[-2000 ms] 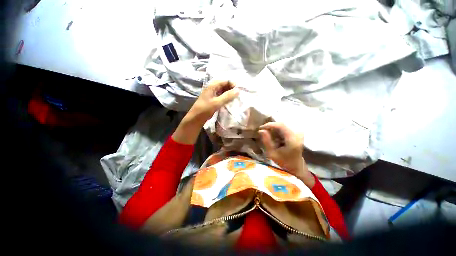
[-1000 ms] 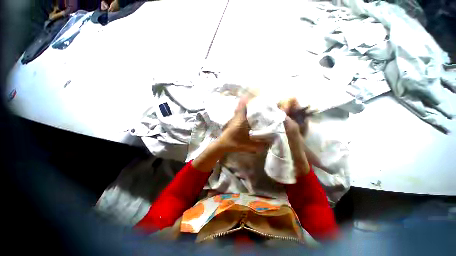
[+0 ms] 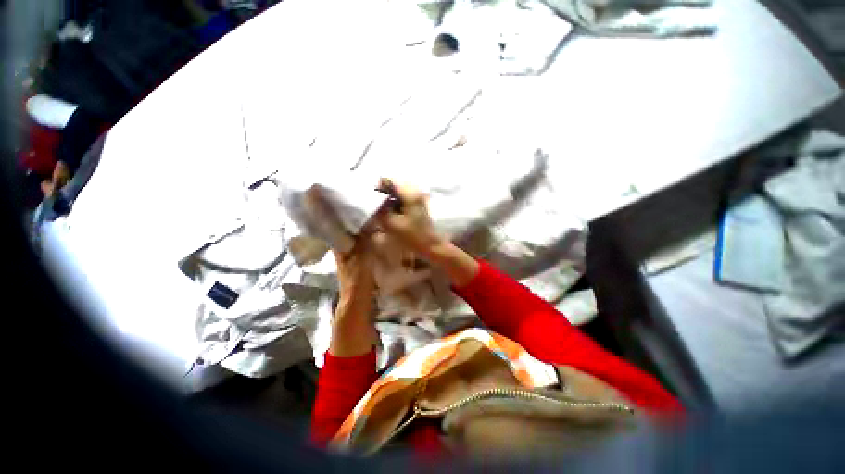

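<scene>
The off-white jacket (image 3: 519,218) lies bunched on the white table in front of me, its dark neck label (image 3: 222,294) showing at the left. My left hand (image 3: 350,264) grips a fold of the jacket cloth, which rises above the hand and is partly blurred. My right hand (image 3: 408,218) is just to the right, close to that fold. The dark tips of thread snips (image 3: 386,189) show at its fingers, pointing at the cloth. Most of the snips is hidden in the hand.
More pale garments lie at the table's (image 3: 686,102) far edge. Past the table's right edge, a lower surface holds grey cloth (image 3: 811,268) and a blue-edged sheet (image 3: 749,243). A person's hand (image 3: 57,176) shows at the far left.
The view has swung right. Both hands have come together over the cloth, the left one now upright with a raised fold and the right one beside it with the snips showing.
</scene>
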